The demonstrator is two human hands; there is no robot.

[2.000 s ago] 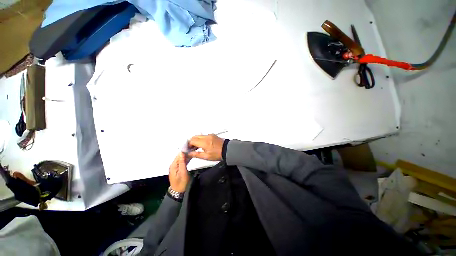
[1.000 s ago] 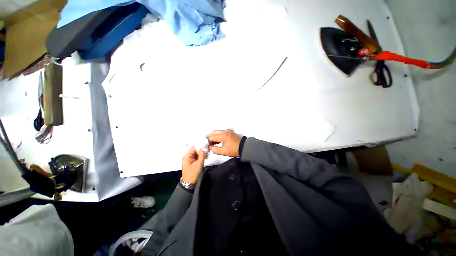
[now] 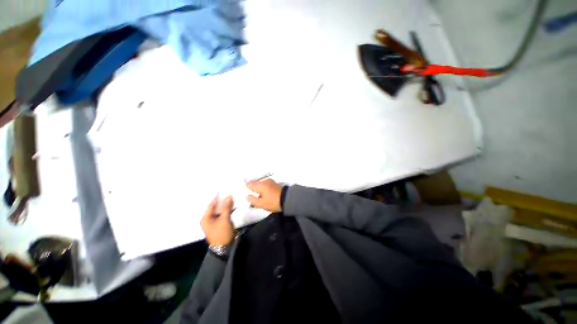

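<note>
My left hand [image 3: 217, 221], with a metal watch at the wrist, is at the table's front edge, palm partly up and fingers curled. My right hand [image 3: 265, 194] is just to its right, with fingers bent inward. A white cloth piece [image 3: 241, 204] shows between the hands, nearly lost against the white table [image 3: 190, 145]. My right fingers are closed on its edge. It is washed out, so its outline and whether my left fingers grip it cannot be told. A thin dark line lies just beyond my right hand.
An iron [image 3: 382, 68] with a red-sleeved cable [image 3: 459, 71] lies at the right beside black scissors [image 3: 432, 92]. Light-blue cloth [image 3: 205, 47] and dark-blue cloth [image 3: 104, 66] lie at the far left. A second iron [image 3: 53, 258] is on the neighbouring table. Wood pieces [image 3: 531, 212] are at lower right.
My hands have moved apart; before, their fingertips met over a small white folded piece. The head view has shifted, and the far objects appear further left.
</note>
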